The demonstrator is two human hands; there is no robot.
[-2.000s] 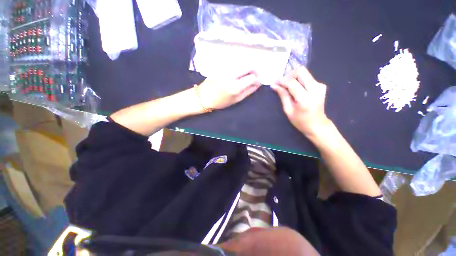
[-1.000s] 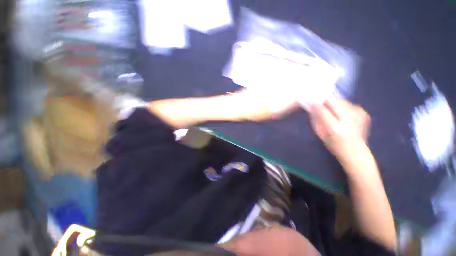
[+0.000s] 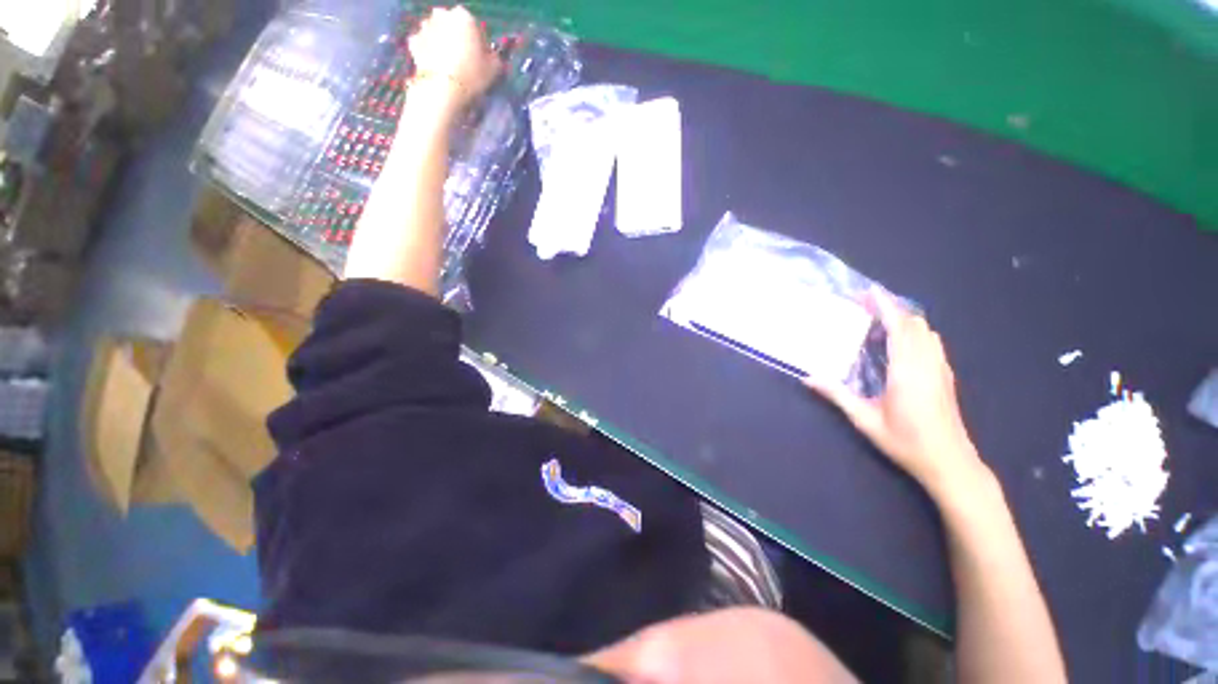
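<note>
A white plastic case [image 3: 788, 314] lies on a clear plastic bag [image 3: 728, 241] on the dark bench in front of me. My right hand [image 3: 908, 388] holds the case's right end, thumb at the near edge and fingers at the far side. My left hand [image 3: 454, 51] is at the far end of the clear blister tray [image 3: 501, 167], over its rows of red and green boards [image 3: 350, 147]. Its fingertips are bright and small, so whether it pinches a board cannot be told.
Two white cases [image 3: 649, 167] lie between tray and work, the left one with clear film. A heap of tiny white parts [image 3: 1117, 465] and crumpled bags [image 3: 1189, 601] are at right. Cardboard boxes [image 3: 221, 408] stand below the bench at left.
My left hand has left the case and reached out to the tray at the far left. My right hand stays at the case's right end. The view has swung left.
</note>
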